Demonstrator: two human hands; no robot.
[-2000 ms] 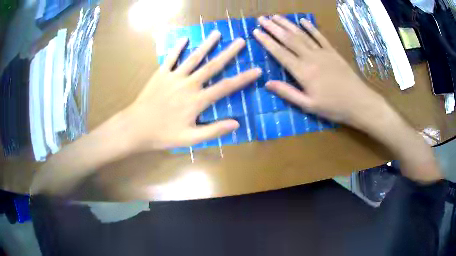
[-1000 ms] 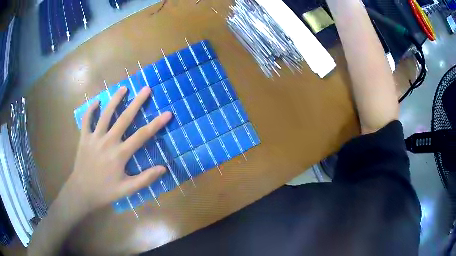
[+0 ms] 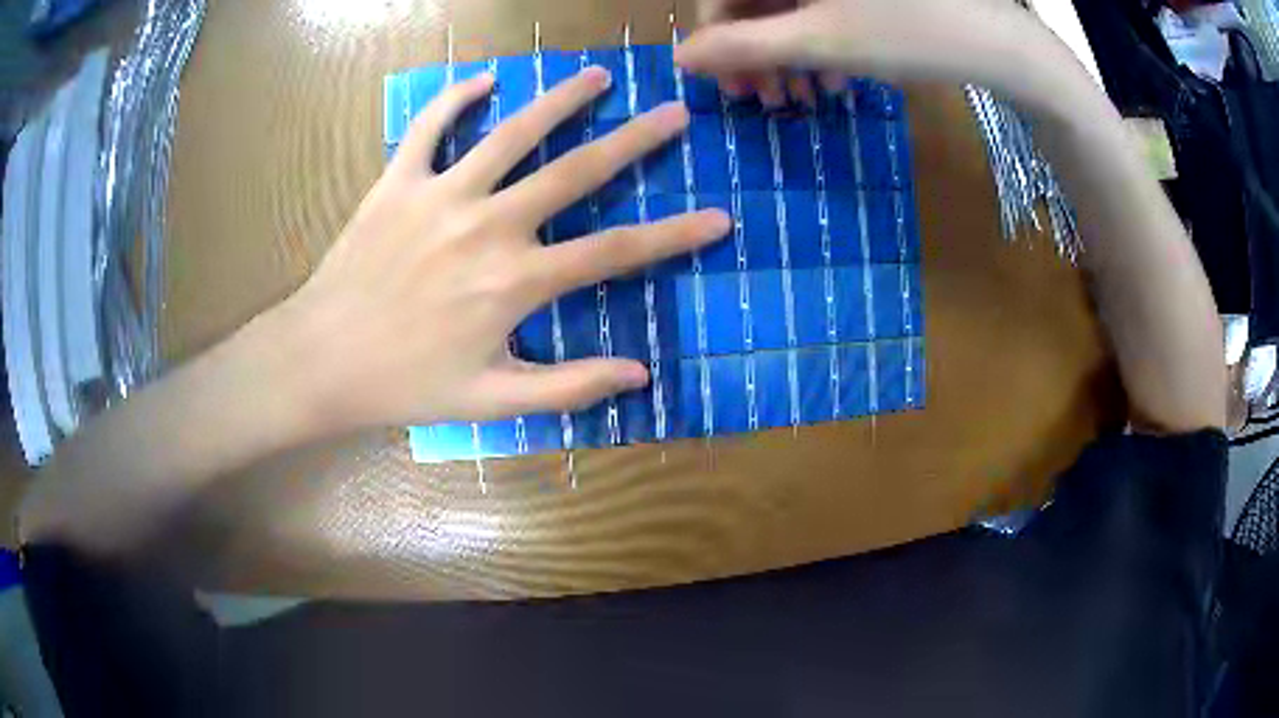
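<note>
A blue solar cell panel point(image 3: 807, 309) lies flat on the brown tabletop in front of me. Thin silver ribbon lines run along its cells, and short ends poke past its upper and lower edges. My left hand point(image 3: 470, 267) lies palm down with spread fingers over the panel's left half and holds nothing. My right hand point(image 3: 786, 42) is at the panel's upper edge, right of the middle, partly cut off by the picture's top. Its fingers are curled down at the cells. Whether it holds something cannot be told.
White strips point(image 3: 53, 239) and thin silver ribbons point(image 3: 152, 183) lie at the left. More silver ribbons point(image 3: 1021, 175) lie right of the panel, partly behind my right forearm. A small yellowish square point(image 3: 1153, 145) and dark objects are at the far right. The table's front edge curves near my lap.
My right hand has come back from the far right to the panel's upper edge. My left hand stays spread on the panel. The camera view has turned back toward the panel.
</note>
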